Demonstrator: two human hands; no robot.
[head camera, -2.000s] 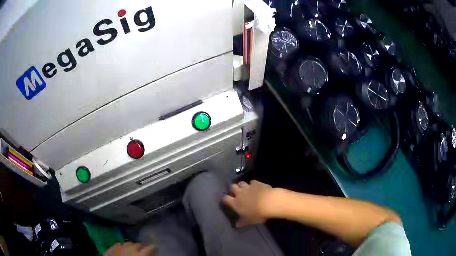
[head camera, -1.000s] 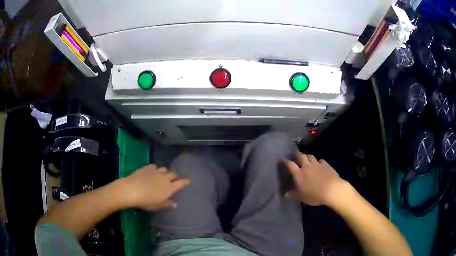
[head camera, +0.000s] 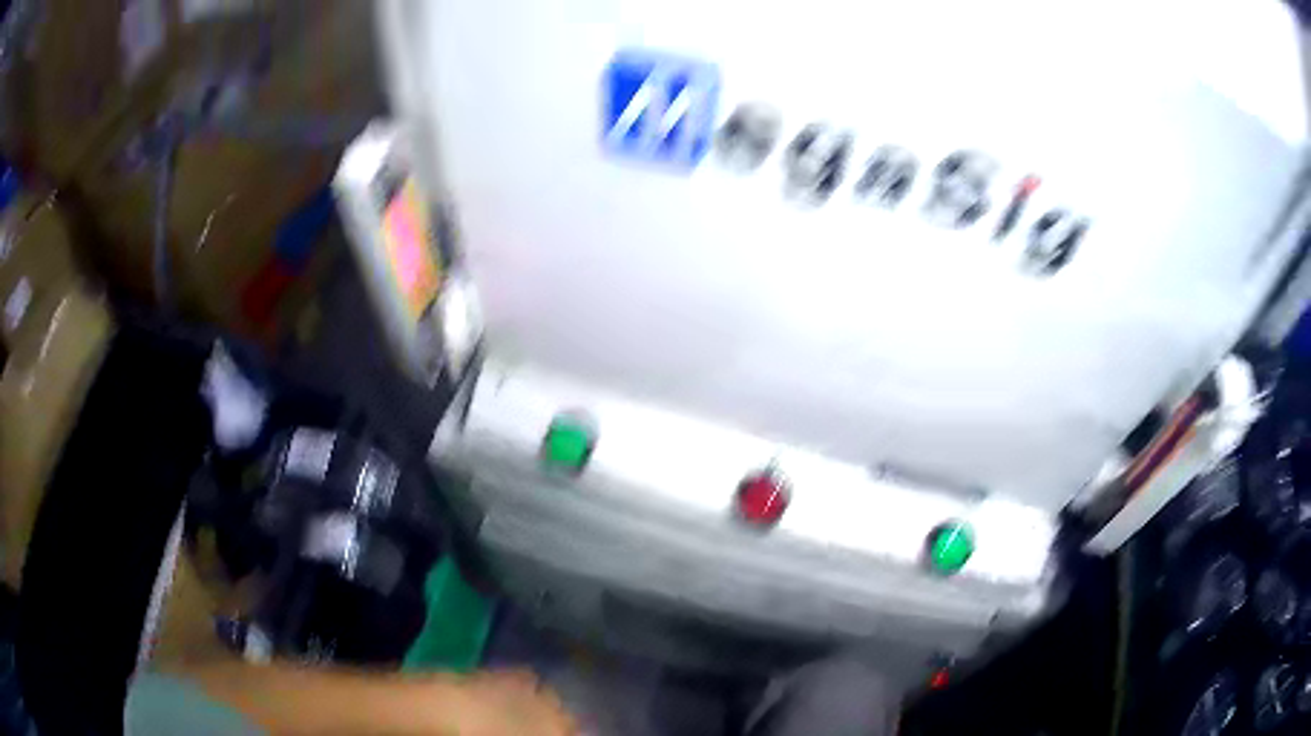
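Note:
The white shield box (head camera: 863, 316) stands in front of me with its lid down, and its chamber is hidden. Its front ledge holds a green start button at left (head camera: 569, 442), a red button (head camera: 762, 498) in the middle and a green button at right (head camera: 950, 546). My left hand (head camera: 503, 707) is at the bottom edge, blurred and partly cut off, below the box; its fingers cannot be made out. My right hand is out of the picture.
The black bin (head camera: 86, 475) at left holds headphones (head camera: 338, 532). Cardboard (head camera: 288, 72) stands behind it. More headphones (head camera: 1222, 604) lie at the right edge. White upright bars flank the lid, one at left (head camera: 391, 252) and one at right (head camera: 1172, 460).
The view has swung left and up, so the lid's lettering shows again and the box sits tilted. My right hand has left the picture, and my left hand is now at the bottom edge.

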